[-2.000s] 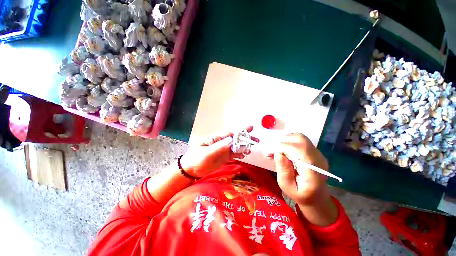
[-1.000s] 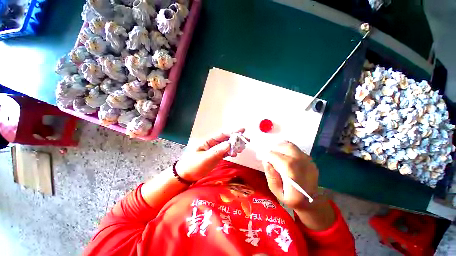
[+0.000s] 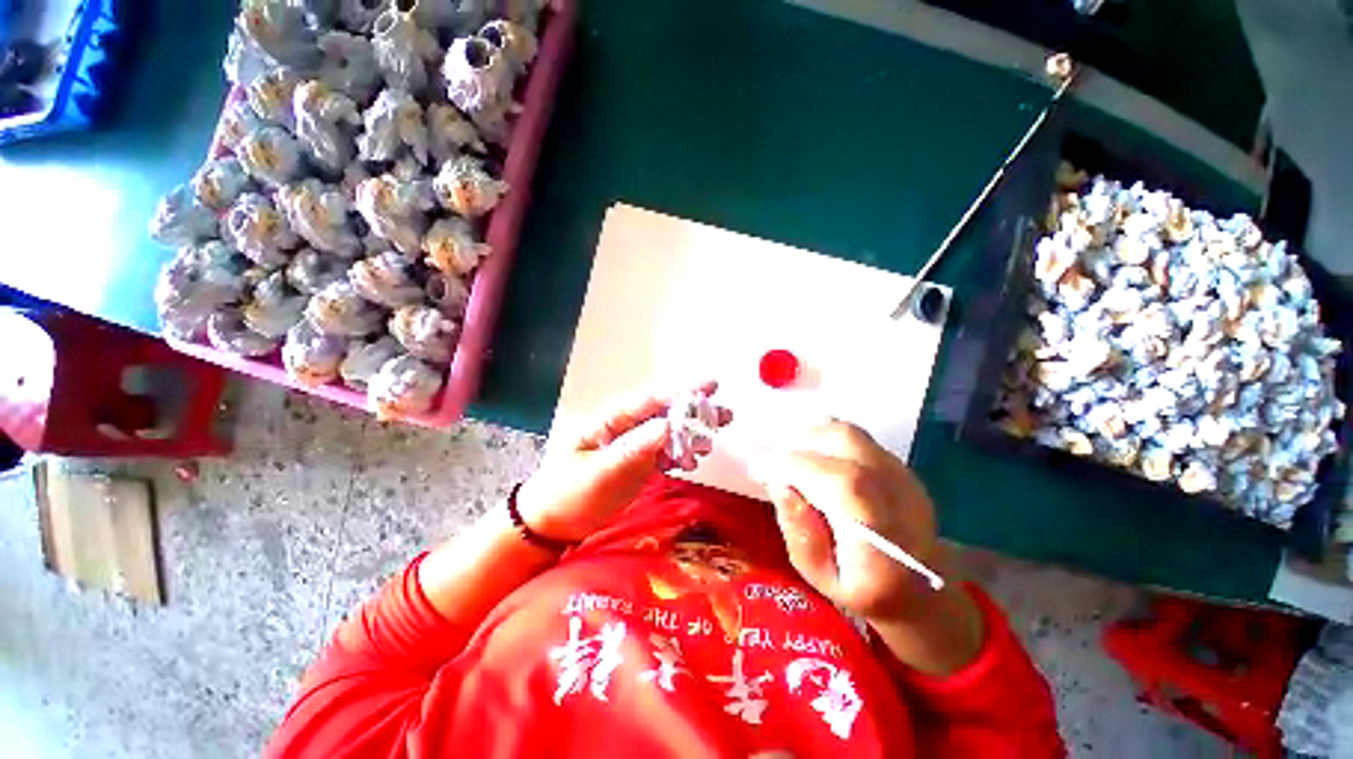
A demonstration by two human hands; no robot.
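My left hand [image 3: 601, 467] holds a small grey-white figurine piece [image 3: 695, 429] in its fingertips, over the near edge of the white work board [image 3: 668, 282]. My right hand [image 3: 858, 519] holds a thin white-handled brush [image 3: 899, 558], its handle end pointing down to the right. The brush tip is lost in the glare near the piece; I cannot tell whether it touches. A red paint pot [image 3: 778, 368] stands on the board just beyond my hands.
A pink tray [image 3: 512, 223] of hollow grey figurine pieces stands left. A black tray [image 3: 991, 356] of small pale parts stands right. A long thin stick [image 3: 987, 193] reaches from beside a small dark pot [image 3: 930, 304] to the far edge. Red stools [image 3: 1209, 667] stand below.
The brush has moved back a little from the figurine piece since the earlier frames, and the piece is turned slightly in my left fingertips. The whole view has shifted slightly.
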